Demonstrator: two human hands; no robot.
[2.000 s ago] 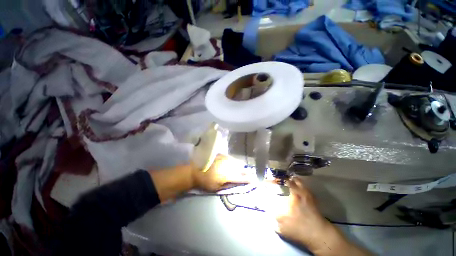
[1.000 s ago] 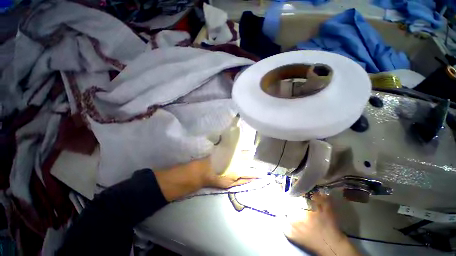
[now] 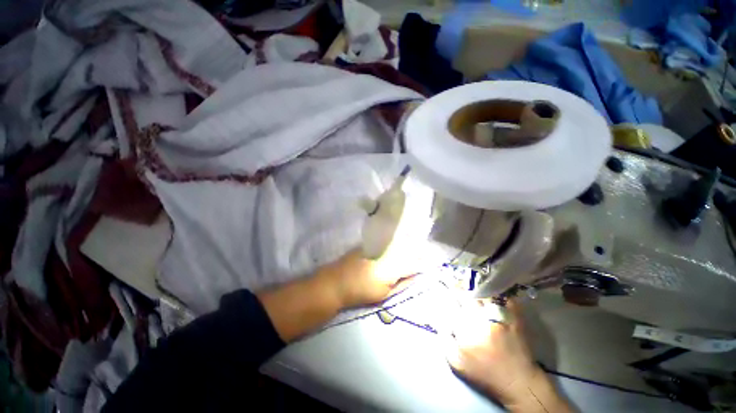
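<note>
A heap of pale knit garment pieces point(image 3: 234, 218) with brown-red overlocked edges lies left of the sewing machine head point(image 3: 597, 234). My left hand point(image 3: 367, 278) lies on the cloth left of the needle area, fingers towards the needle. My right hand point(image 3: 492, 347) is at the right front of the needle, its fingertips washed out by the lamp's glare. Whether either hand grips the cloth cannot be made out. A large white tape roll point(image 3: 508, 181) with a brown core sits above the needle, and a white tape point(image 3: 516, 258) hangs down from it.
Blue cloth point(image 3: 577, 68) lies beyond the machine. A dark thread cone point(image 3: 710, 145) stands at the right rear. A measuring strip point(image 3: 686, 339) is on the machine head. The pale machine table point(image 3: 347, 363) is in front. Dark small tools point(image 3: 678, 387) lie at the lower right.
The camera view has shifted, so the roll appears further right. My left hand is nearer the needle, and the pale cloth beside it has been drawn along to the right. The hanging tape has bowed outward.
</note>
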